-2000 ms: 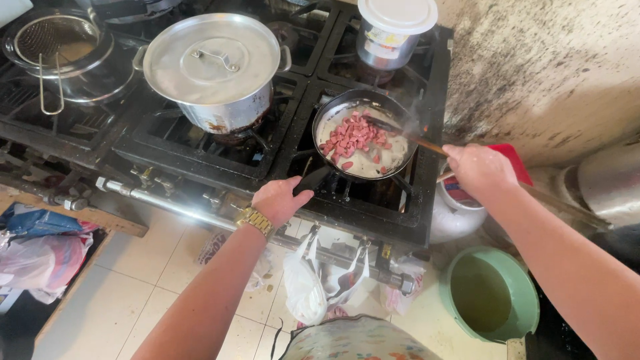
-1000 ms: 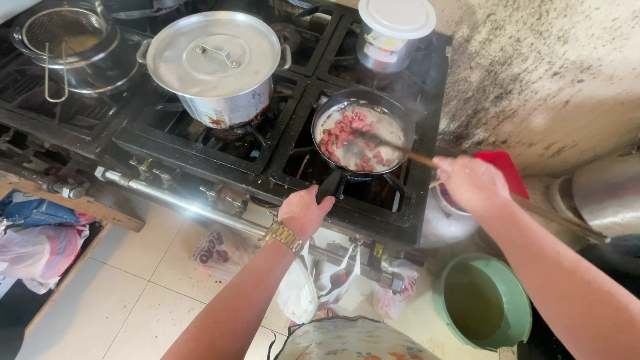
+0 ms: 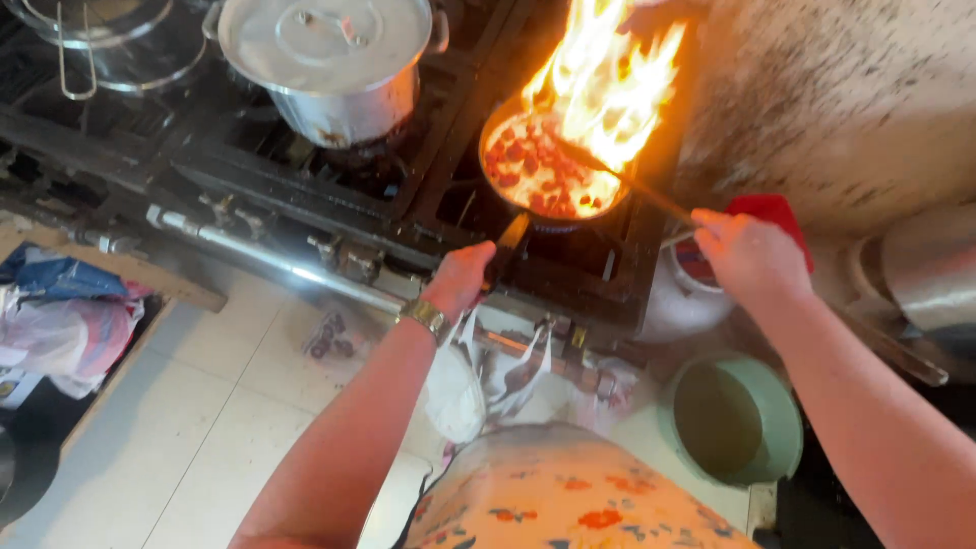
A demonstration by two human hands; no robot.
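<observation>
A frying pan (image 3: 555,212) stands over a burner of the black gas stove (image 3: 450,107), with chopped reddish meat (image 3: 537,164) in it. Tall orange flames (image 3: 610,84) rise from the far right part of the pan and hide its back rim. My left hand (image 3: 460,278), a metal watch (image 3: 424,317) at the wrist, is closed around the pan's dark handle (image 3: 509,244). In my right hand (image 3: 751,252) is the wooden handle (image 3: 656,197) of a stirring utensil, whose head lies in the pan, partly hidden by flame and meat.
Left of the pan stands a lidded aluminium pot (image 3: 343,107), and farther left a pot with a strainer (image 3: 137,46). Plastic bags (image 3: 455,393) hang from the stove's front rail (image 3: 305,271). A green tub of liquid (image 3: 778,427) is at lower right. A stained wall (image 3: 831,99) rises on the right.
Large flames have sprung up over the pan, where the earlier frames show only steam or smoke. Both hands keep their holds on the pan handle and the utensil.
</observation>
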